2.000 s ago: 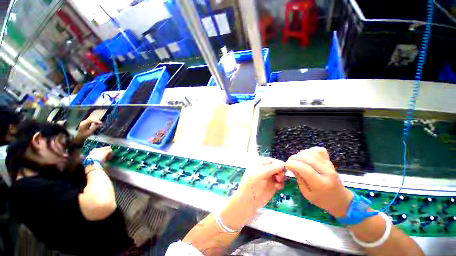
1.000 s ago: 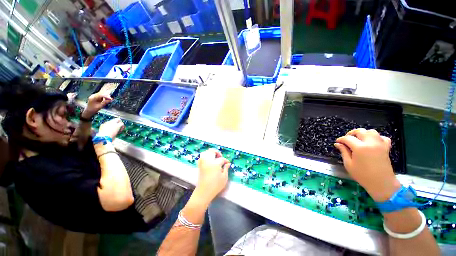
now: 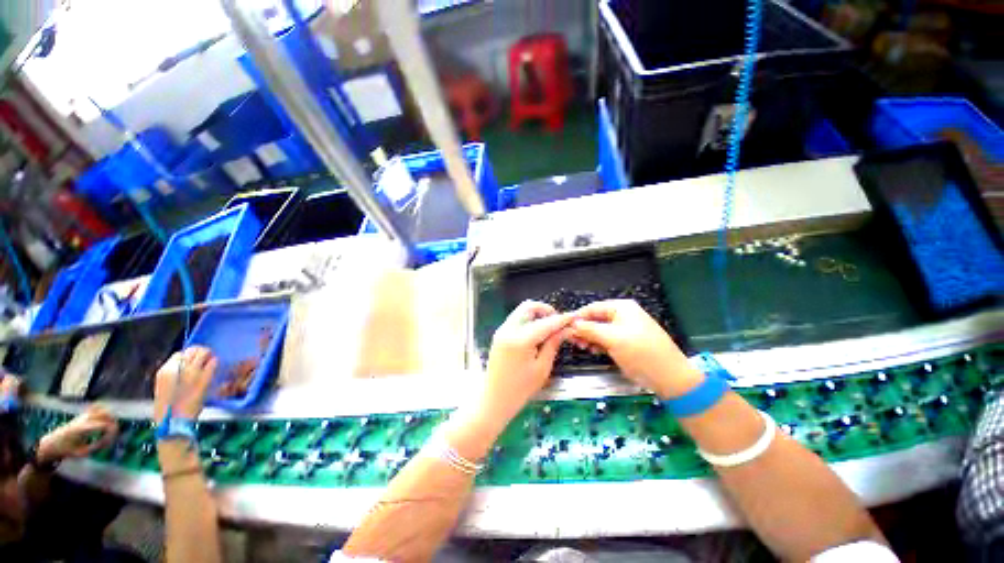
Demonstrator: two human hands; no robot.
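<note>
My left hand (image 3: 526, 350) and my right hand (image 3: 622, 339) meet at the fingertips in front of the black component tray (image 3: 584, 275). The thumb and forefinger of each are pinched together. Whatever is between the fingertips is too small to make out. The tray holds a loose pile of small black parts, partly hidden behind my hands. A row of green circuit boards (image 3: 573, 442) dotted with dark and pale parts runs below my hands. A blue strap (image 3: 700, 387) is on my right wrist, beside a white band.
A neighbour's hand (image 3: 185, 379) is by the blue parts bin (image 3: 237, 330). A tan sheet (image 3: 389, 324) lies left of my tray. White parts (image 3: 774, 250) and a tray of blue parts (image 3: 941, 236) are at right. A coiled blue cord (image 3: 738, 121) hangs down.
My hands were together two seconds ago, then apart with the right over the black tray; now they meet again. The view has turned right, bringing the tray of blue parts into sight.
</note>
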